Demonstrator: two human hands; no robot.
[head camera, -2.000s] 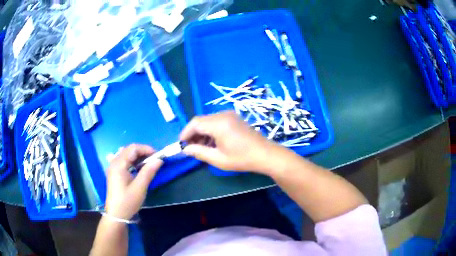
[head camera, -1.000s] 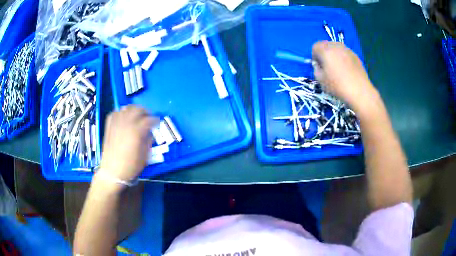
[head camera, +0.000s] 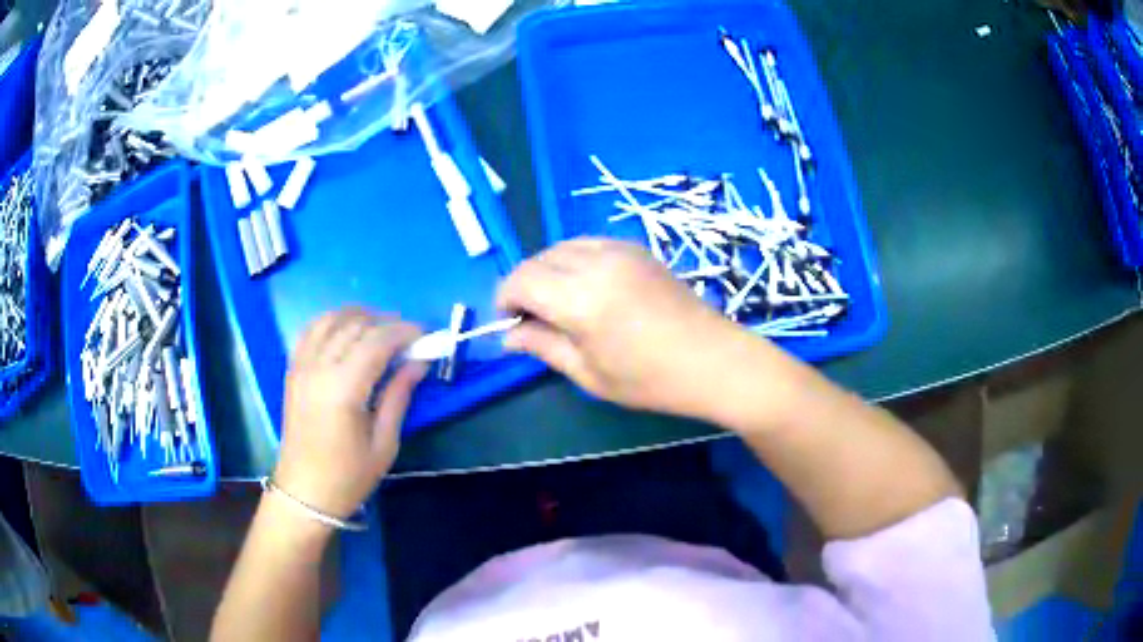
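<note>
My left hand holds a short white tube over the near part of the middle blue tray. My right hand pinches a thin pale rod by its right end. The rod's left end meets the tube's open end; how far it is inside cannot be told. Another short tube lies in the tray behind the rod. More white tubes lie at the tray's far part. The right blue tray holds a pile of rods with dark ends.
A narrow blue tray at left holds grey-white units. A crinkled clear bag covers the far end of the middle tray. Filled blue trays stand at the far left and far right. A cardboard box is below the table's curved edge.
My right hand has come back from the right tray with a rod and meets my left hand. My left hand has lifted a tube from the middle tray's near part. The view has shifted.
</note>
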